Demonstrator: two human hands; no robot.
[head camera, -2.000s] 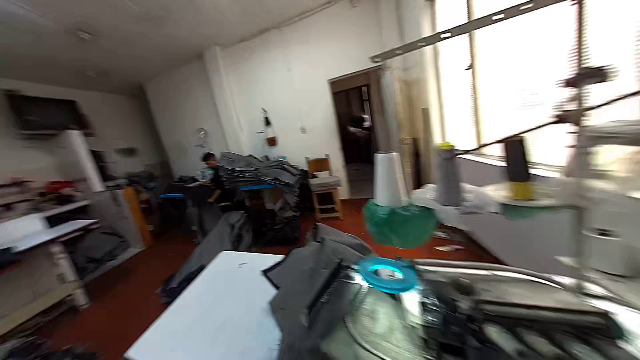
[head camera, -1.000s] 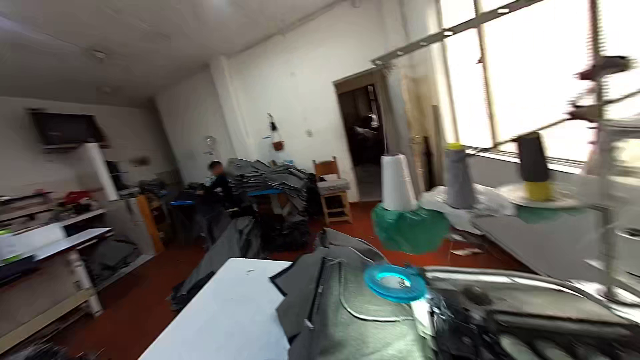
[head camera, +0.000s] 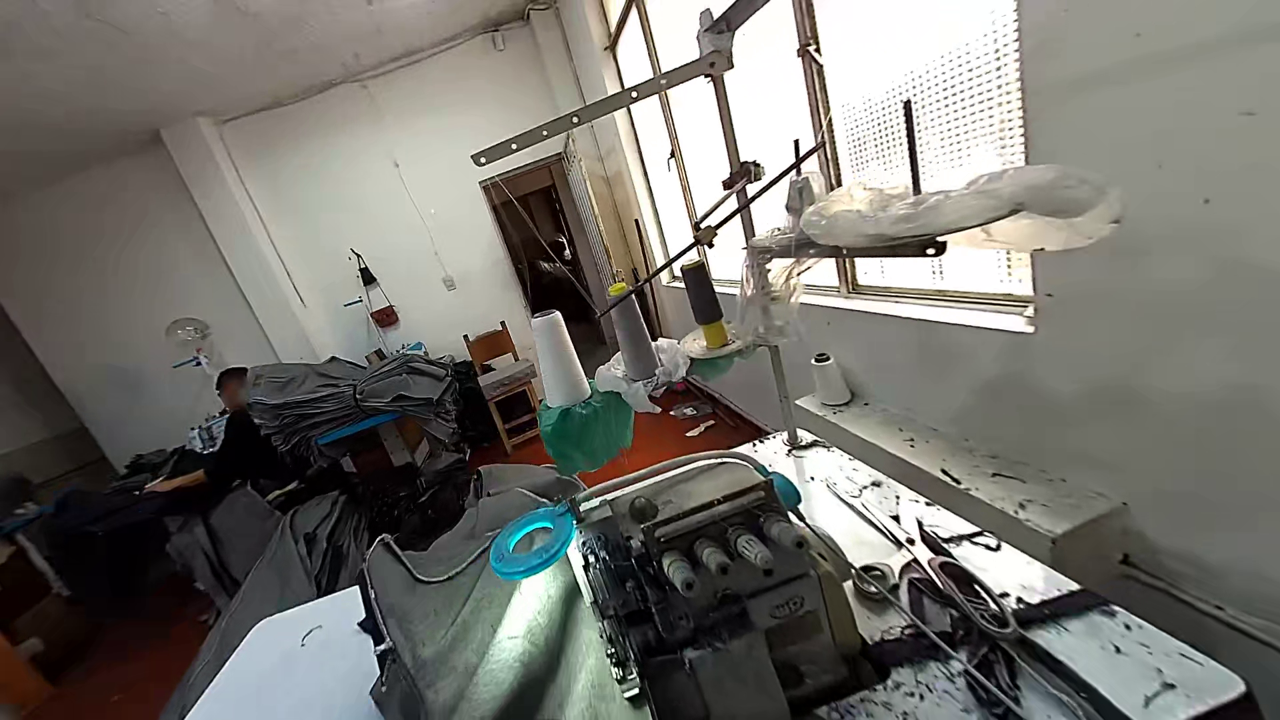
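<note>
Neither my left hand nor my right hand shows in the head view. An overlock sewing machine (head camera: 720, 580) stands at the lower centre, with a blue ring-shaped piece (head camera: 533, 542) at its upper left. Grey fabric (head camera: 470, 600) lies beside the machine under a bright light, partly over the white table (head camera: 290, 660). Scissors (head camera: 950, 575) rest on the tabletop right of the machine among dark thread scraps. Behind the machine stand a white thread cone (head camera: 560, 360), a grey cone (head camera: 632, 330) and a black and yellow cone (head camera: 704, 305).
A thread stand pole (head camera: 782, 395) rises behind the machine. A small white cone (head camera: 830, 380) sits on a wall ledge (head camera: 960, 480). At the left a person (head camera: 245, 440) sits near a big pile of grey fabric (head camera: 350, 395). A wooden chair (head camera: 503, 385) is near the doorway.
The view has swung to the right, bringing the scissors, the wall ledge and more of the machine and window into sight.
</note>
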